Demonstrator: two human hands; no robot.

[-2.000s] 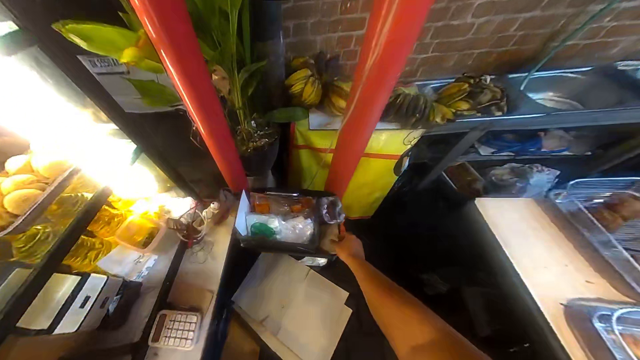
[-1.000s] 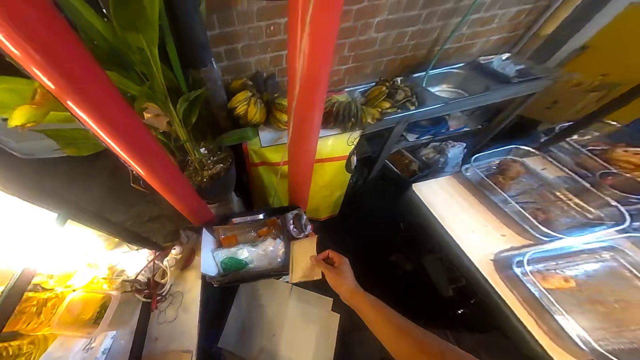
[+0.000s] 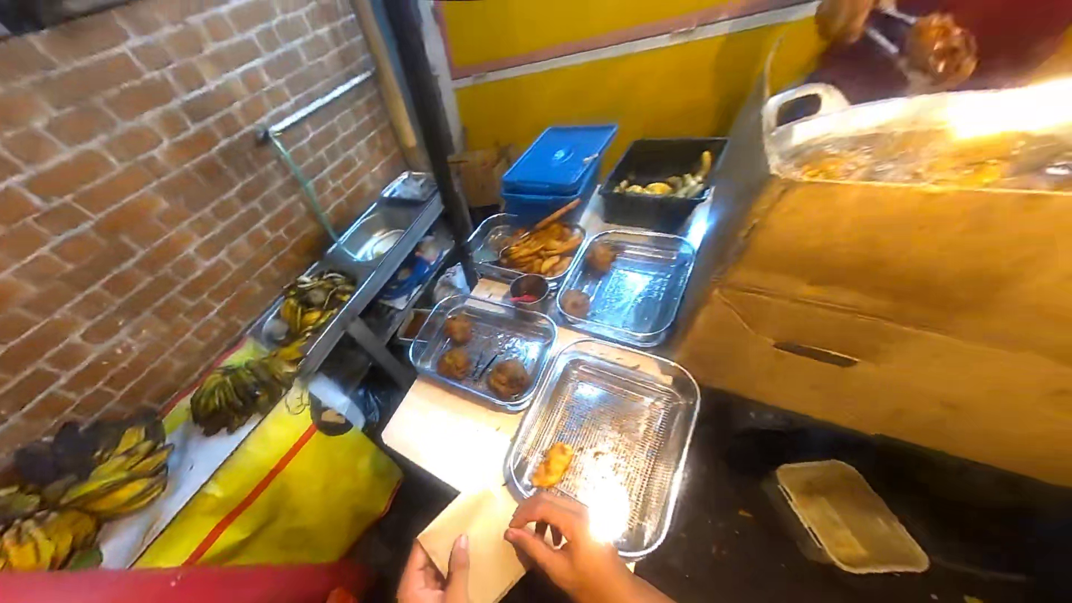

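Observation:
A flat piece of brown paper point(image 3: 476, 536), possibly a bag, is held between my two hands at the bottom centre. My left hand point(image 3: 435, 574) pinches its lower left side between thumb and fingers. My right hand point(image 3: 565, 544) grips its right edge, beside the near end of a glass baking dish point(image 3: 605, 381). One golden fried piece point(image 3: 553, 466) lies in that dish, just beyond my right fingers. Another glass dish point(image 3: 481, 311) to its left holds several browned balls point(image 3: 508, 378). Behind, a third glass dish point(image 3: 641, 239) holds two browned lumps, next to a dish of fried strips point(image 3: 540, 249).
A large cardboard box point(image 3: 904, 310) stands at the right. Behind the dishes are a blue lidded bin point(image 3: 557, 159) and a black crate point(image 3: 662, 159). Banana bunches point(image 3: 126, 477) lie at the left by a brick wall. A shallow tray point(image 3: 852, 515) is low at the right.
The view has swung right, from the box of supplies to the glass dishes. My right hand held the brown paper alone one second ago; now my left hand holds it too.

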